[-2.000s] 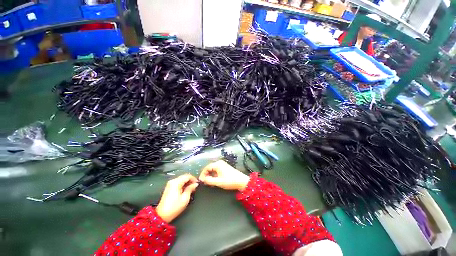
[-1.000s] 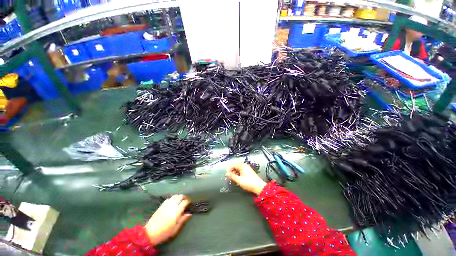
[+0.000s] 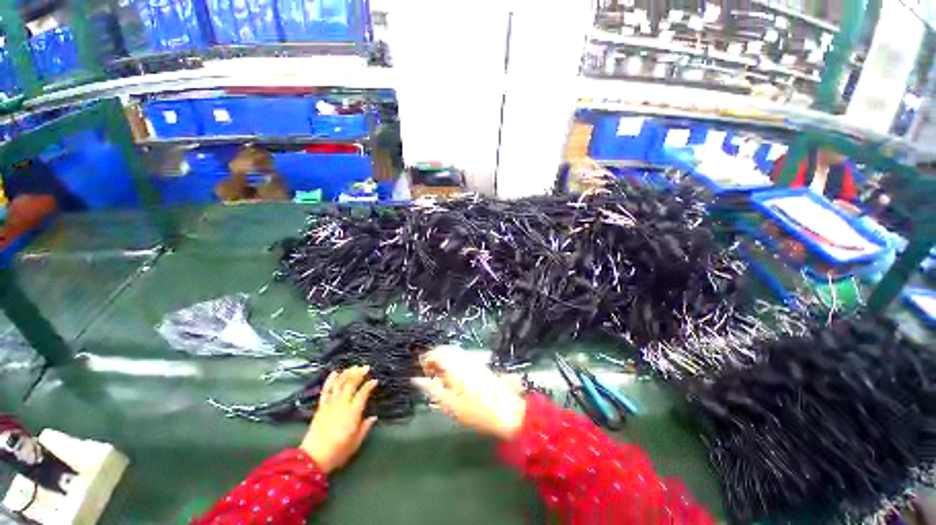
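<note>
A small bundle of black cables (image 3: 375, 349) with pale ends lies on the dark-green mat. My left hand (image 3: 341, 418) rests at its near edge, fingers spread; whether it holds a cable is hidden. My right hand (image 3: 467, 390) is blurred at the bundle's right side, fingers towards it; its grip cannot be told. Scissors (image 3: 575, 388) and light-blue-handled cutting pliers (image 3: 608, 394) lie to the right of my right hand.
A large tangled cable heap (image 3: 534, 246) spans the back. A right-hand cable pile (image 3: 821, 410) lies at right. A clear plastic bag (image 3: 216, 326) is at left, a white box (image 3: 82, 477) at lower left, blue trays (image 3: 821, 228) behind right. A person (image 3: 826, 176) is beyond.
The view has shifted left and up. My left hand has moved forward from the bare mat to the small bundle. My right hand has moved left to the bundle's right side.
</note>
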